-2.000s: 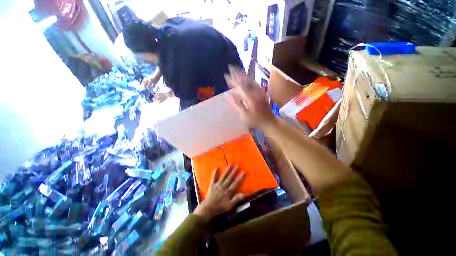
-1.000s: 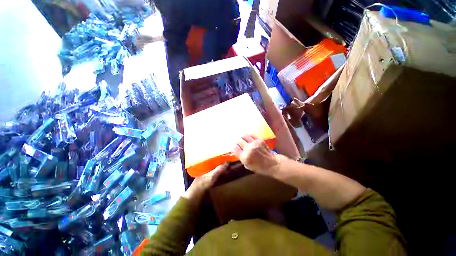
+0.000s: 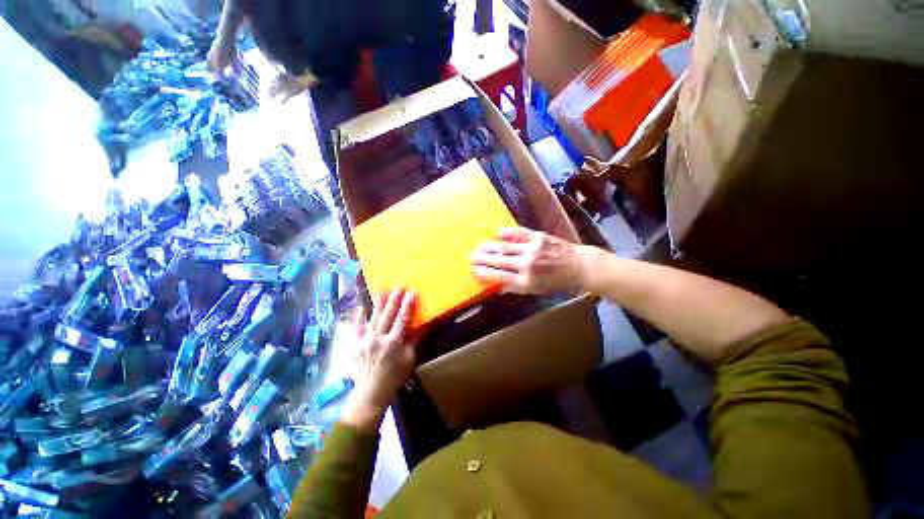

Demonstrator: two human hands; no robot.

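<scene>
A closed orange box [image 3: 431,238] lies inside a large open brown carton [image 3: 512,370]. My left hand [image 3: 387,340] rests at the box's near left edge, fingers on its top. My right hand [image 3: 532,262] lies with its fingers on the right part of the box top. Both hands touch the box; neither has visibly closed around it. Rows of dark bagged units [image 3: 451,137] show in the carton beyond the box. What lies under the box is hidden.
A heap of bagged units [image 3: 182,355] covers the table at left, beside a neat stack of bagged units [image 3: 279,193]. A person in dark clothes [image 3: 350,41] is beyond the carton. At right are orange panels [image 3: 633,96] in a carton and a big closed carton [image 3: 740,132].
One second ago the box top looked white; now it looks yellow-orange. My left hand has moved from the box's near side onto its top. Two seconds ago the lid was raised.
</scene>
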